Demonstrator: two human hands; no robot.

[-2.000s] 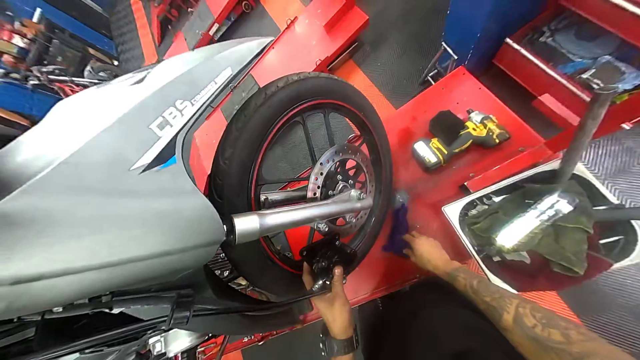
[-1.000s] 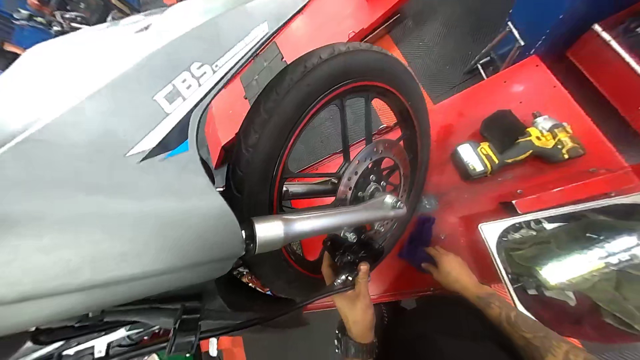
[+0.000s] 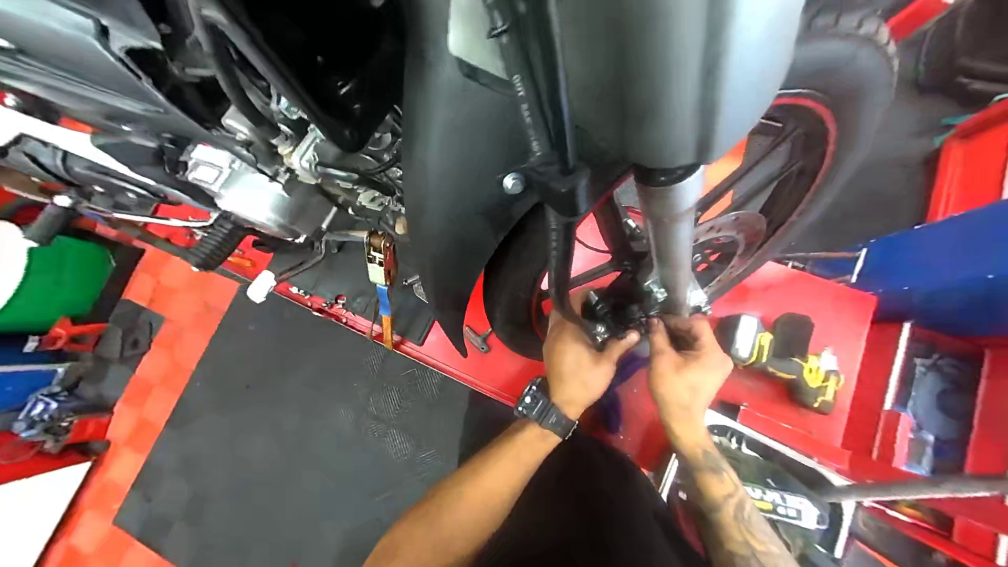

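Observation:
My left hand (image 3: 579, 362), with a black watch at its wrist, grips a black brake caliper (image 3: 622, 303) at the bottom of the fork leg. My right hand (image 3: 689, 358) is at the caliper's right side, its fingertips pinched together; whatever lies between them is too small to tell. Above the hands stands the silver fork leg (image 3: 669, 228), with the brake disc (image 3: 732, 244) to its right on the black, red-rimmed front wheel (image 3: 850, 94). A black brake hose (image 3: 557, 260) runs down to the caliper. The purple cloth (image 3: 610, 398) lies partly hidden behind my hands.
A yellow and black cordless power tool (image 3: 815, 378) lies on the red lift platform (image 3: 776, 405). Below it is a white-edged tray (image 3: 787, 457) of items. A T-shaped tool (image 3: 478, 339) lies by the tire, left of which a ratchet strap (image 3: 382, 272) hangs. Blue and red cabinets (image 3: 937, 268) stand right.
My right hand has left the purple cloth and moved to the caliper beside my left hand. The view has swung strongly toward the motorcycle's underside.

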